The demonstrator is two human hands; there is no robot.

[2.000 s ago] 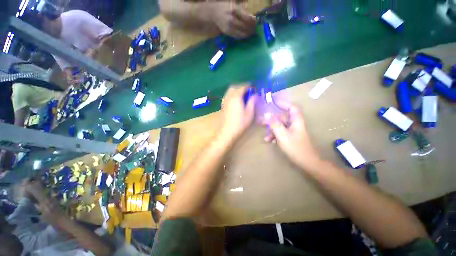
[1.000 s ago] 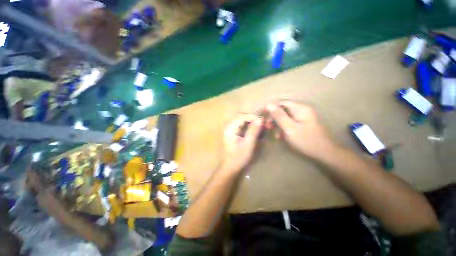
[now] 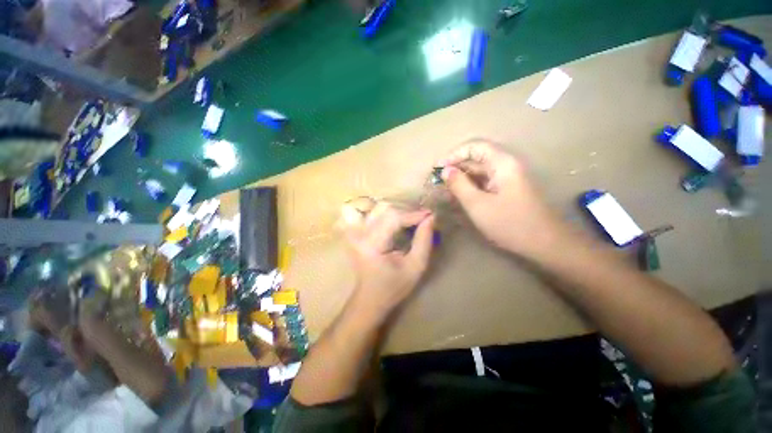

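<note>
My left hand [image 3: 385,245] is bare and closed around a blue battery [image 3: 436,236], of which only a bit shows between the fingers. My right hand [image 3: 491,190] pinches a small green circuit board [image 3: 438,175] in its fingertips, up and right of my left hand. Thin lead wires [image 3: 428,201] seem to run between the two hands; they are blurred. Most of the battery is hidden by my left fingers.
A white pad [image 3: 550,90] lies near the green conveyor belt [image 3: 339,101]. A white-faced battery pack [image 3: 613,218] lies right of my hands, with a cluster of packs [image 3: 704,106] beyond. A dark bar [image 3: 258,228] and amber pieces [image 3: 207,326] are left, beside another worker's arm [image 3: 127,359].
My right hand has moved up and away from my left fingertips, and the green board now shows in it. My left hand has shifted slightly left. Batteries on the belt have shifted in view.
</note>
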